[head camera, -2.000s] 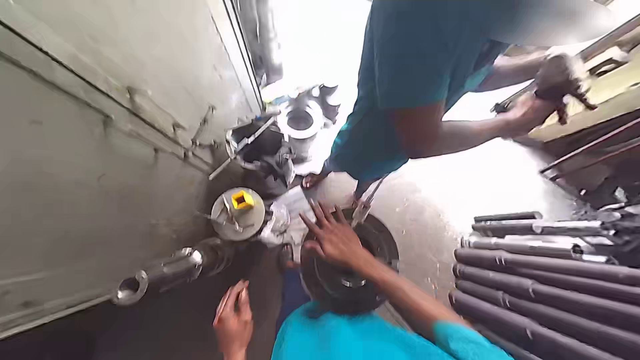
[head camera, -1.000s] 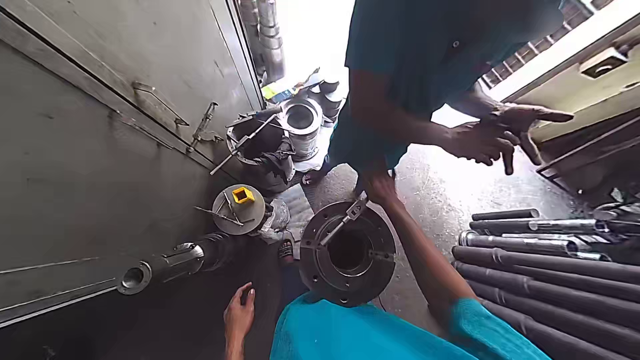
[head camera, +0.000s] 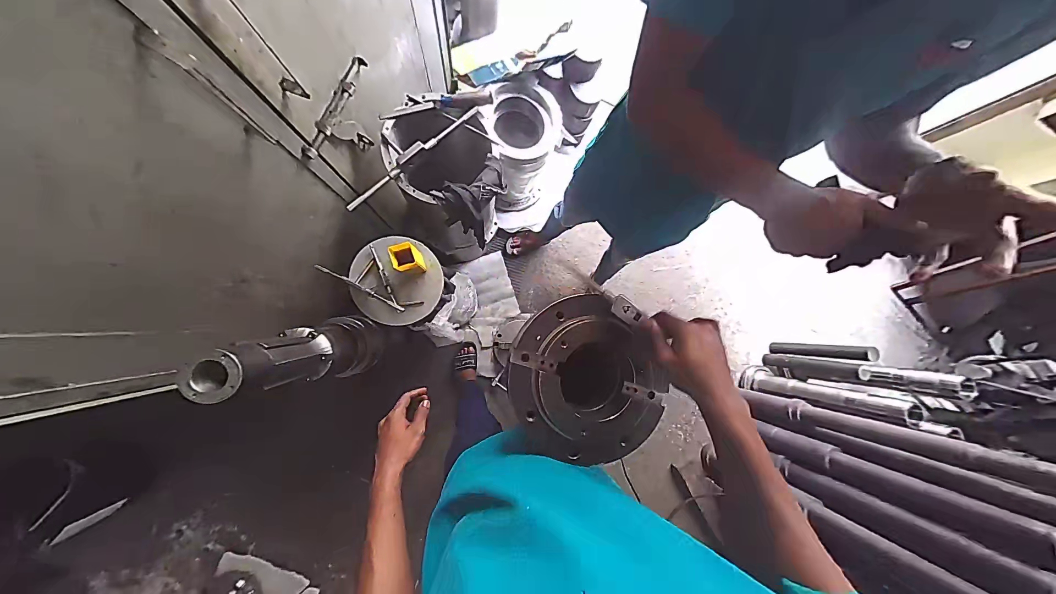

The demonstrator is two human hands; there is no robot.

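Note:
A round steel flange point(head camera: 536, 396) with bolt holes and a dark central bore is upright in front of my turquoise shirt. My right hand point(head camera: 693, 355) is closed around one end of a metal tap wrench point(head camera: 627, 310), whose other arm points up and left past the flange's upper right rim. Thumb and fingers hide the gripped end; whether the wrench touches the flange, I cannot tell. Lower left of the flange, my left hand point(head camera: 403, 431) hangs empty, its fingers loosely curled and apart.
A round stand point(head camera: 421, 307) bears a yellow square piece point(head camera: 407, 257) and thin tools. Beyond are a drum point(head camera: 398, 169) and a flanged metal cylinder point(head camera: 524, 169). A co-worker point(head camera: 701, 99) stands at upper right; dark pipes point(head camera: 916, 474) lie at right. A metal wall point(head camera: 148, 206) borders the left.
My right hand has moved from the wrench's far end at the top to the right of the flange. The wrench now slants the other way. The co-worker's hands have moved.

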